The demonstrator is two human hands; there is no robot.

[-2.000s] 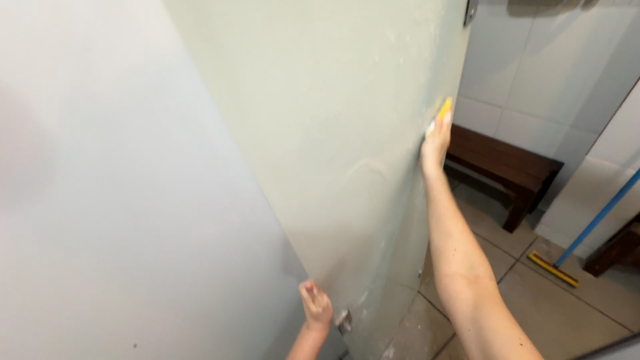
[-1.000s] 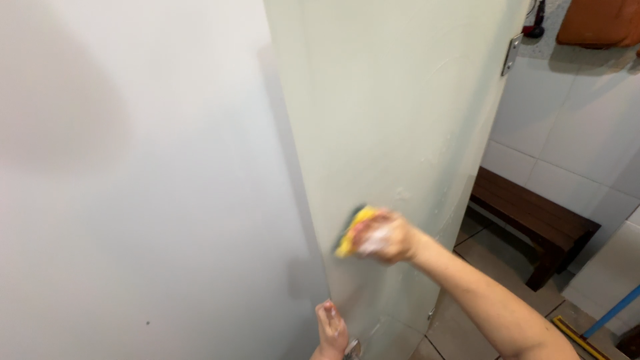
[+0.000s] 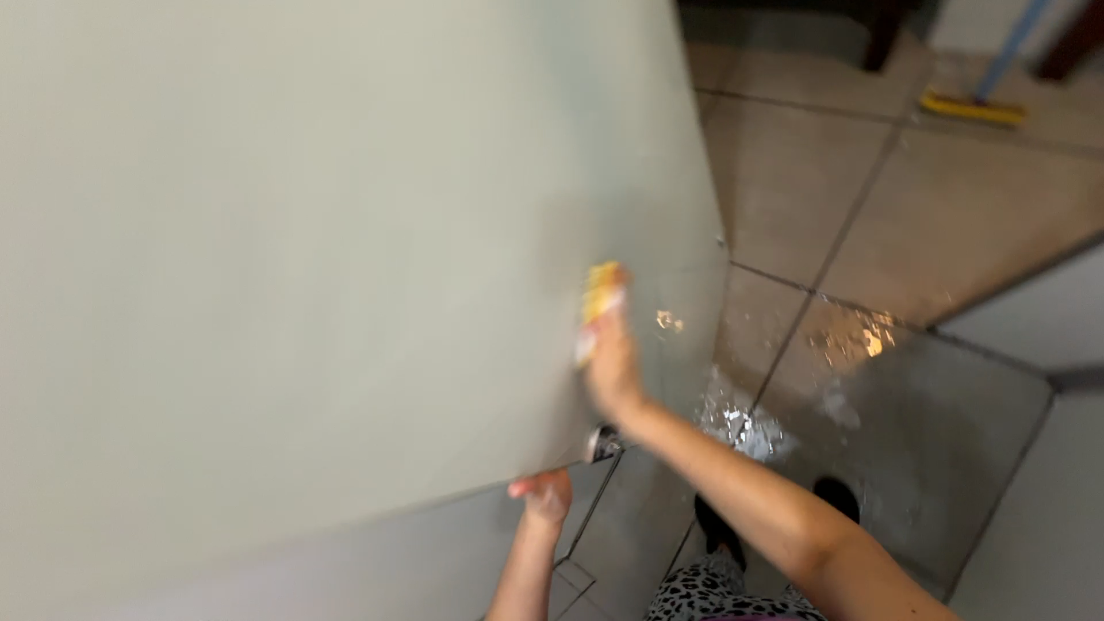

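A pale, smooth door panel (image 3: 345, 259) fills the left and middle of the view. Against its face, near the lower right part, my right hand (image 3: 614, 354) presses a yellow sponge (image 3: 601, 293); both are motion-blurred. My left hand (image 3: 543, 496) is at the panel's near edge, its fingertips at that edge and the rest of the grip partly hidden behind the panel. Just right of the left hand, a metal latch or knob (image 3: 604, 442) sits on the panel's edge, below my right wrist.
Wet floor tiles (image 3: 750, 423) with suds lie right of the panel, near my dark shoes (image 3: 720, 526). A yellow-headed floor brush or squeegee (image 3: 970, 109) with a blue handle stands at the upper right, near dark wooden furniture legs (image 3: 881, 39). A low pale partition (image 3: 1035, 302) is at right.
The view has tilted down strongly, bringing the floor and my feet into sight. My right hand has moved the sponge to a lower part of the panel; my left hand stays at the edge by the latch.
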